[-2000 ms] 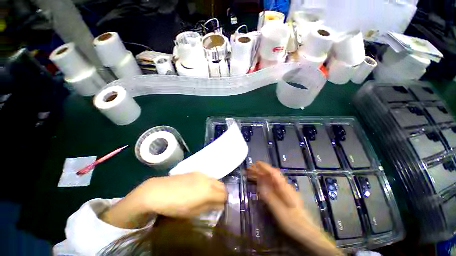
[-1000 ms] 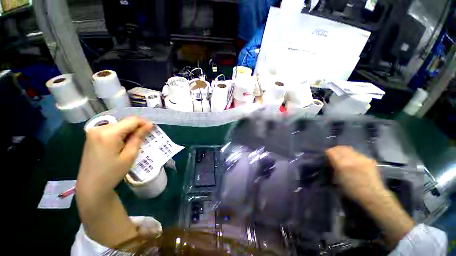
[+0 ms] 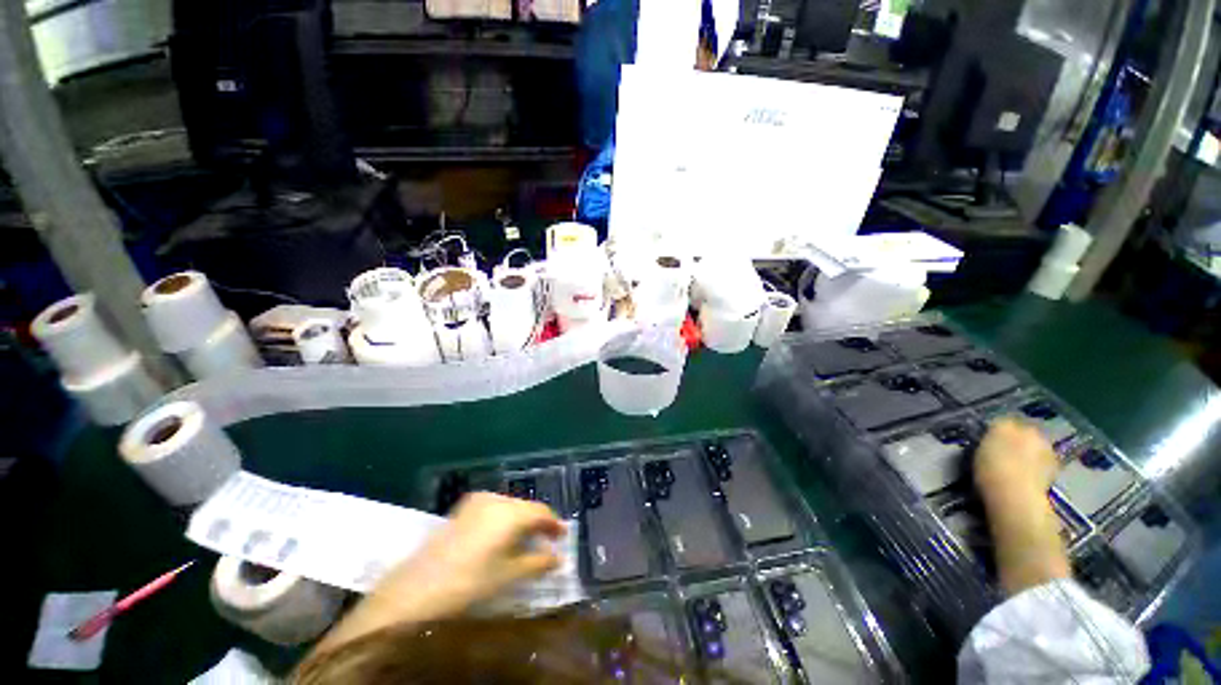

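My left hand point(image 3: 469, 555) holds a white label strip point(image 3: 335, 533) over the left part of the nearer blister tray point(image 3: 820, 533). The strip trails left to the label roll in use point(image 3: 275, 596). Dark grey smartphones point(image 3: 620, 529) with camera lenses at one corner sit in the tray pockets. My hair and left arm hide the tray's lower left. My right hand point(image 3: 1020, 479) is on top of the stacked blister trays point(image 3: 877, 506) at the right. Its fingertips are hidden, so I cannot tell whether it grips anything.
Spare label rolls point(image 3: 181, 315) stand at left and in a mass at the back. Backing liner point(image 3: 402, 385) curves across the green bench point(image 3: 536, 426) into an open loop point(image 3: 640, 381). A red pen point(image 3: 134, 600) lies on a paper slip point(image 3: 67, 632). A white panel point(image 3: 763, 161) stands behind.
My right hand has moved right from the blurred tray it was lifting to the stack. My left hand has come down and right with the strip, over the nearer tray. The view has shifted.
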